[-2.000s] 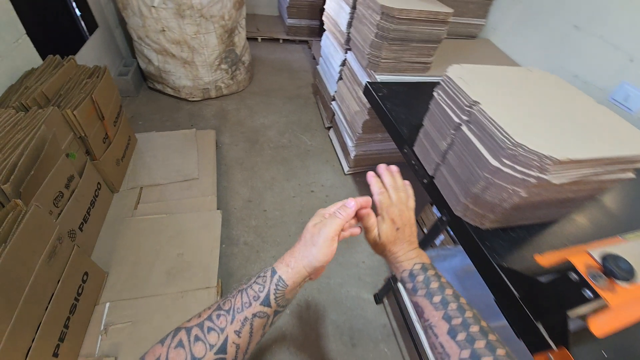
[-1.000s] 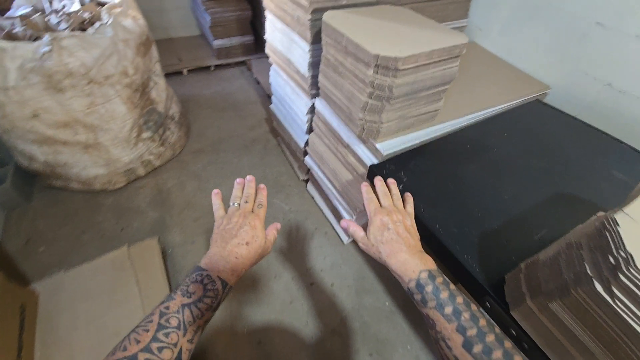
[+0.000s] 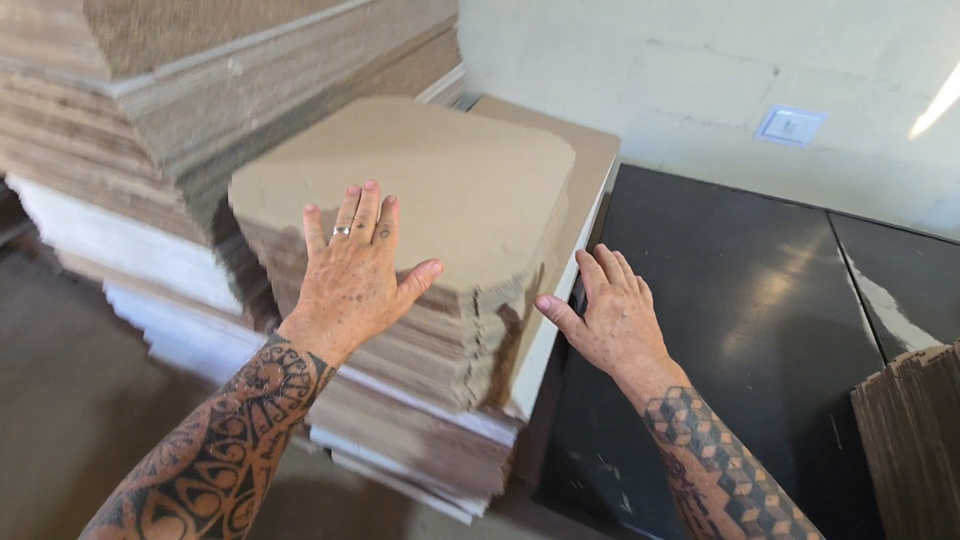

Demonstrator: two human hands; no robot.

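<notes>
My left hand (image 3: 352,277), fingers spread and a ring on one of them, is over the near edge of a stack of cut cardboard sheets (image 3: 420,180); whether it touches them I cannot tell. My right hand (image 3: 619,319) is palm down with its fingers slightly apart, over the left edge of a black tabletop (image 3: 697,300), beside the stack. Neither hand holds anything. The cut sheets rest on a wider pile of brown and white cardboard sheets (image 3: 420,427).
Taller piles of cardboard sheets (image 3: 187,127) rise at the left. Another stack of cardboard (image 3: 915,427) stands on the black surface at the lower right. A pale wall (image 3: 675,82) with a white plate (image 3: 791,125) closes off the back. Concrete floor (image 3: 90,420) shows at lower left.
The view has moved in close to the cut cardboard stack. My hands, together two seconds ago, are apart, and my left hand has come over the stack's near edge.
</notes>
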